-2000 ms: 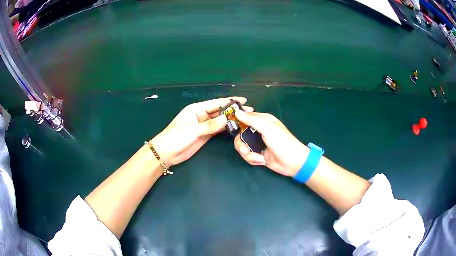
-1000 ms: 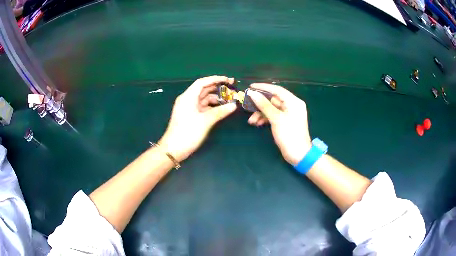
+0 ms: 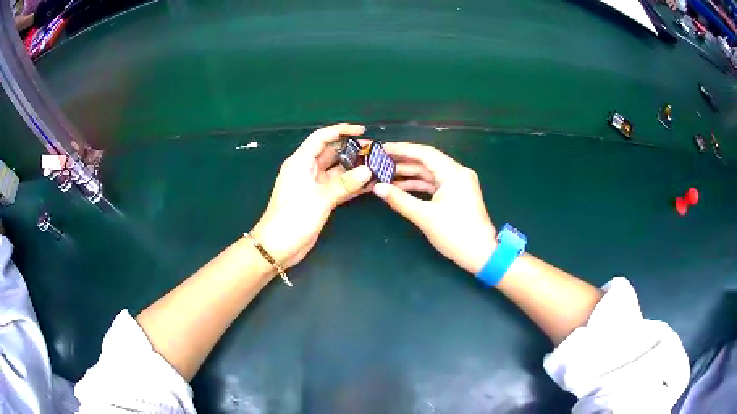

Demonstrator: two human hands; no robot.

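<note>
My left hand [image 3: 303, 190] holds a small dark watch housing [image 3: 350, 154] between thumb and fingers, above the green mat. My right hand [image 3: 440, 198] holds a display module [image 3: 381, 162] by its edge, just right of the housing. The display is tilted, and its face shows a striped bluish-white reflection. A bit of orange-gold flex cable [image 3: 364, 150] shows between the two parts. The fingers hide the outer edges of both parts, and I cannot tell how the cable is seated.
The green mat [image 3: 364, 323] has a seam across it. Small black and gold parts [image 3: 621, 124] and red round pieces [image 3: 688, 200] lie at right. A metal upright [image 3: 40, 105] with a clamp [image 3: 81, 179] stands at left. A white sheet [image 3: 632, 11] is at the far right.
The hands moved away from me and lifted the parts. The display, first hanging below the housing, swung up beside it, then turned from edge-flat to tilted, closer to the housing.
</note>
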